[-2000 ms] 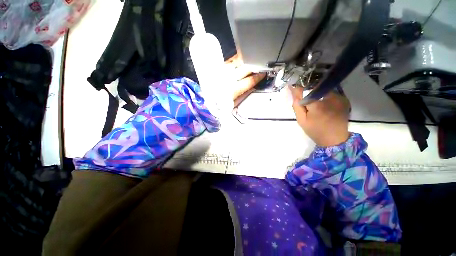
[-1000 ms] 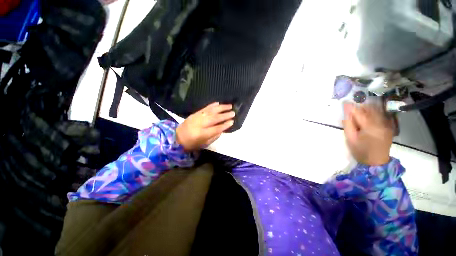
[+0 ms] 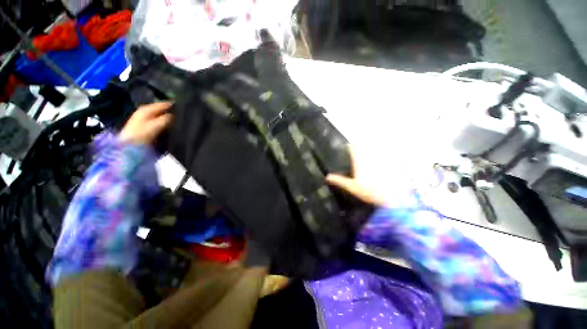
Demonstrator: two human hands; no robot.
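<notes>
A black and camouflage backpack panel (image 3: 225,157) with straps across it lies slantwise in front of me, over the table's front edge and partly above my lap. My left hand (image 3: 148,122) holds its upper left edge. My right hand (image 3: 354,183) holds its right side, with the thumb on top and the other fingers mostly hidden. A small buckle (image 3: 278,119) shows on a strap. The picture is blurred by motion.
The white sewing machine (image 3: 483,135) stands at the right, with a black webbing strip (image 3: 531,215) beside it. A clear plastic bag (image 3: 212,32) lies behind the panel. Blue bins (image 3: 96,67) with orange-red items are at upper left. Dark camouflage pieces (image 3: 38,212) are piled at left.
The view has turned left. The panel has moved left and towards me, off the table's middle. My right hand has left the machine's needle area and taken the panel; my left hand has moved to its far left edge.
</notes>
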